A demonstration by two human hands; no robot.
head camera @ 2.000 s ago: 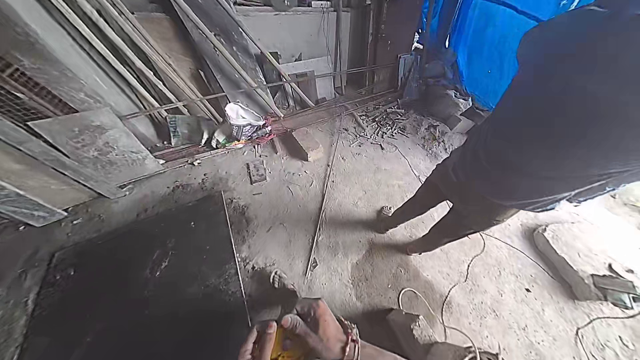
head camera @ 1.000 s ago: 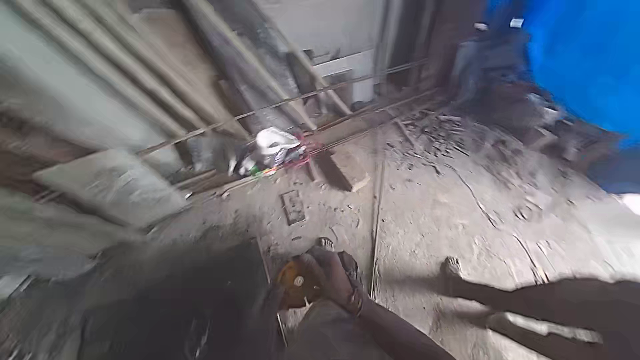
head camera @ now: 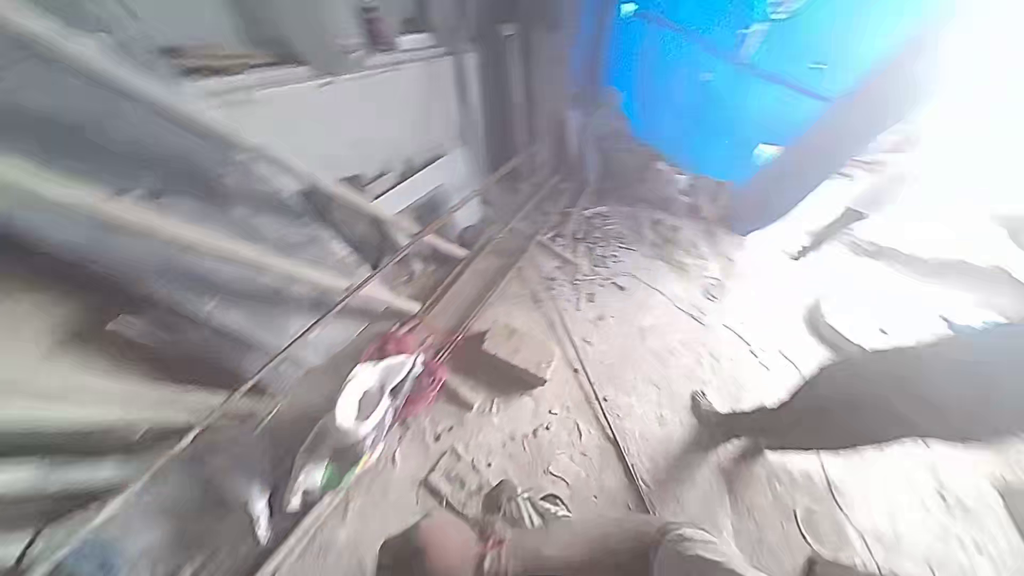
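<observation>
At the bottom edge is my right hand (head camera: 438, 546), blurred and partly cut off, with a reddish band around its wrist. The forearm runs off to the lower right. What this hand holds, if anything, is hidden below the frame. Just above the wrist, a foot in a striped sandal (head camera: 532, 507) stands on the dusty floor, beside a small flat rectangular piece (head camera: 458, 478). My left hand is out of view.
A block (head camera: 516, 356) lies near a white and red bundle (head camera: 376, 396). Long poles and boards (head camera: 200, 232) lean at the left. A thin rod or cord (head camera: 600, 408) crosses the floor. Another person's leg (head camera: 864, 396) is at the right, below blue sheeting (head camera: 704, 88).
The view has swung strongly. The yellow thing at my hands in both earlier frames is out of sight. My right hand is now at the bottom edge.
</observation>
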